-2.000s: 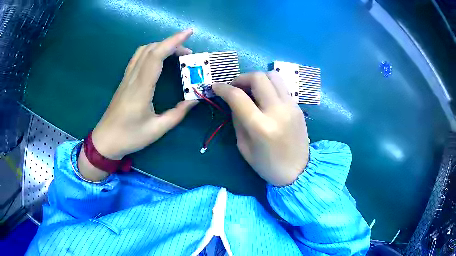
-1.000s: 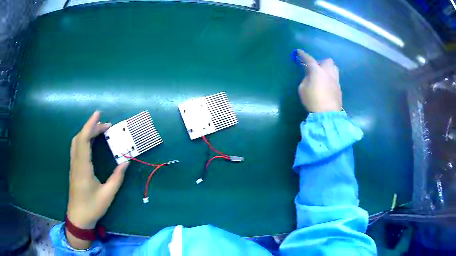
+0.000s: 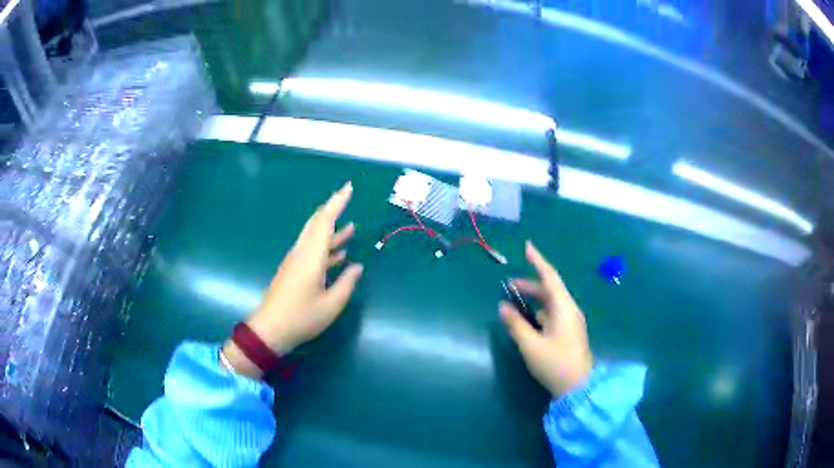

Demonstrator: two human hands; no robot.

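Two heat-sink modules lie side by side on the green mat near the white rail, the left one (image 3: 442,203) tilted and the right one (image 3: 505,200) straighter. Their white plates face up, and red and dark leads with small plugs trail towards me. My left hand (image 3: 311,283) is over the mat, left of and nearer than the modules, empty with fingers apart. My right hand (image 3: 553,329) is nearer than the right module. A thin dark tool, apparently tweezers (image 3: 521,297), shows between its thumb and fingers, slightly blurred. Neither hand touches a module.
A tall stack of clear plastic trays (image 3: 101,210) stands at the left. A small blue clump of film (image 3: 613,268) lies on the mat to the right of my right hand. The white rail (image 3: 366,146) runs across behind the modules.
The modules now lie close together, farther off by the rail. My left hand has left its module. My right hand has left the blue clump and now has the thin tool. The view has tilted up.
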